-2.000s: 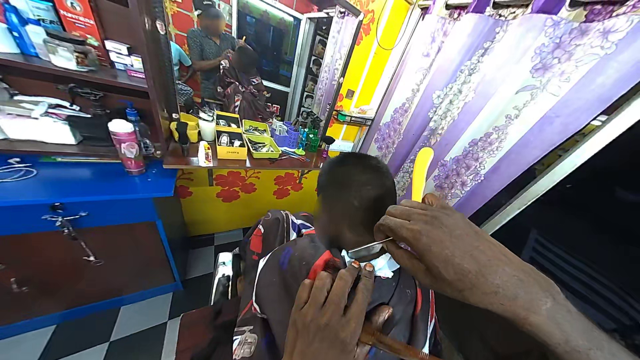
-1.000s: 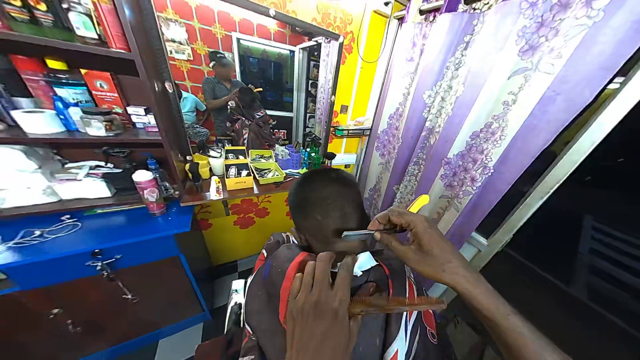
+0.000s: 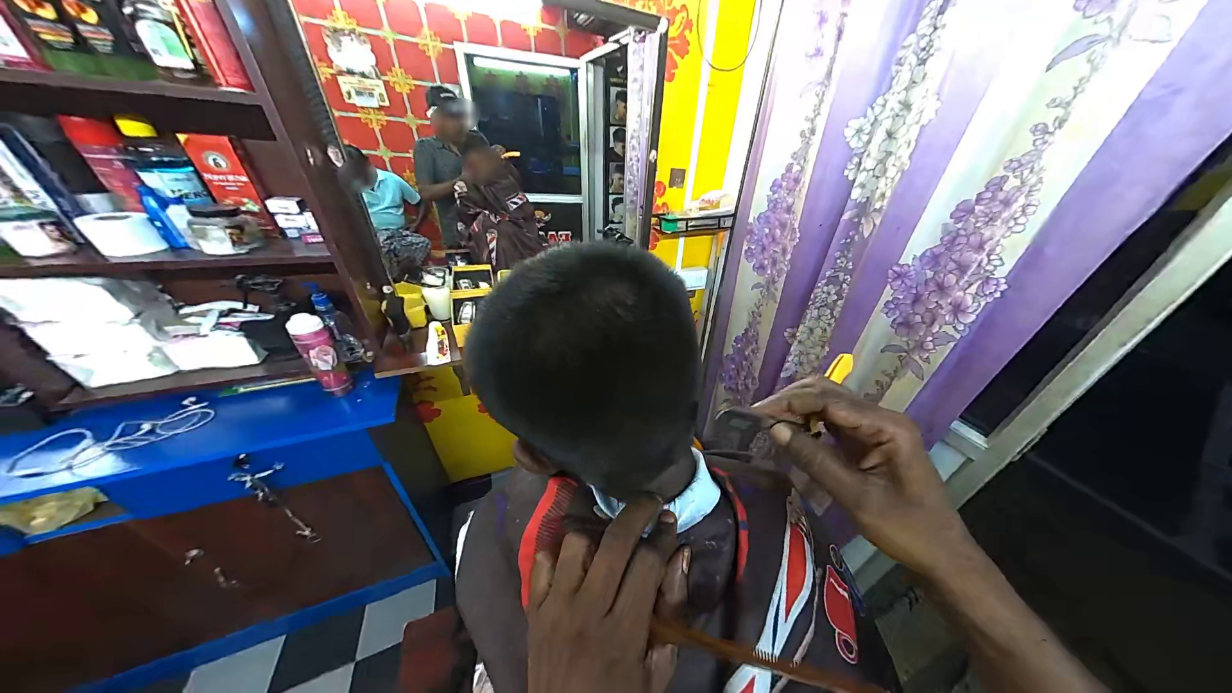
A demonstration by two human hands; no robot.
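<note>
A seated person's head [image 3: 587, 366], seen from behind with short dark hair, is in the middle of the view. A dark patterned cape [image 3: 712, 577] covers the shoulders, and a white neck strip [image 3: 698, 496] circles the nape. My left hand [image 3: 611, 597] rests at the back of the collar, fingertips on the strip, with a brown comb [image 3: 741, 653] held under it and pointing right. My right hand [image 3: 866, 462] is raised right of the neck, holding a straight razor with a yellow handle [image 3: 839, 368]; its metal blade [image 3: 736, 423] points left, apart from the skin.
A blue counter [image 3: 356, 409] with a white cable and shelves [image 3: 164, 260] of bottles and boxes stand at left. A wall mirror [image 3: 529, 125] reflects people. Yellow trays [image 3: 470, 281] sit below it. A purple floral curtain [image 3: 866, 221] hangs at right, beside a metal frame [image 3: 1088, 385].
The razor has moved right, away from the nape where it was one second ago. My left hand still rests at the collar with the comb. The view has moved closer to the head.
</note>
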